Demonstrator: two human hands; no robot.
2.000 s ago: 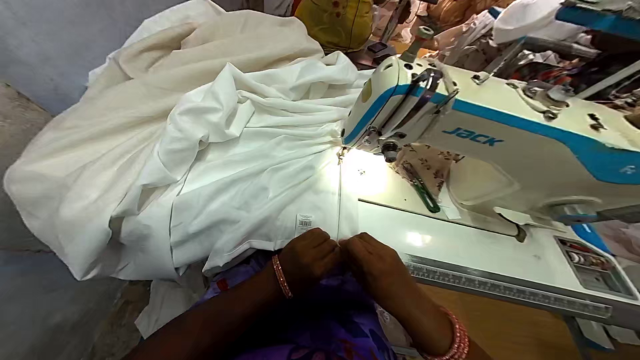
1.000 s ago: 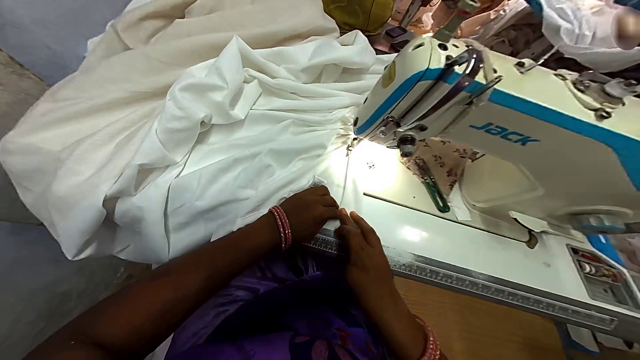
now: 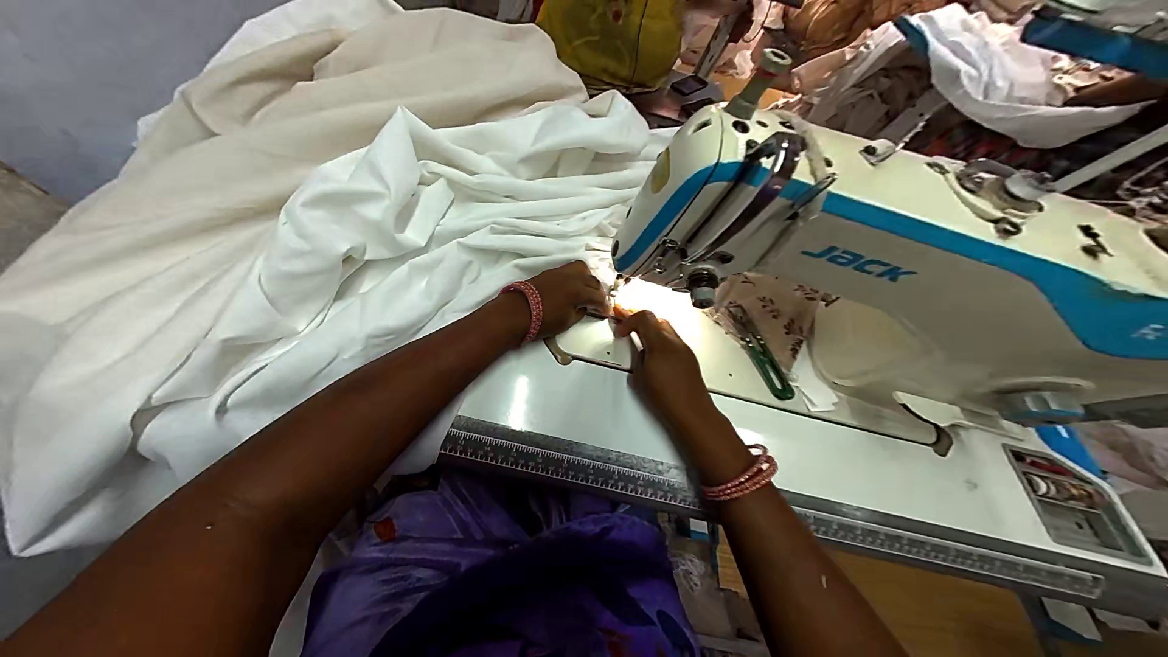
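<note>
Both my hands are close to the lit needle area of a white and blue Jack sewing machine [image 3: 894,246]. My left hand [image 3: 568,299] lies on the near edge of the gathered white fabric [image 3: 365,237], its fingertips just left of the needle. My right hand [image 3: 662,351] is just right of it, thumb and fingers bent together close below the presser foot. The fingertips nearly meet, and glare hides whether they pinch the fabric edge. Most of the fabric is heaped left of the machine.
Green-handled thread snips [image 3: 771,365] lie on the machine bed beside a patterned cloth scrap [image 3: 766,310]. A ruler strip [image 3: 575,467] runs along the table's front edge. Behind the machine are a yellow-green bag [image 3: 610,41] and piled cloth. A grey wall stands at the left.
Both hands have moved from the table's front edge up to the needle area. The fabric edge that lay along the bed in front of the needle no longer shows there.
</note>
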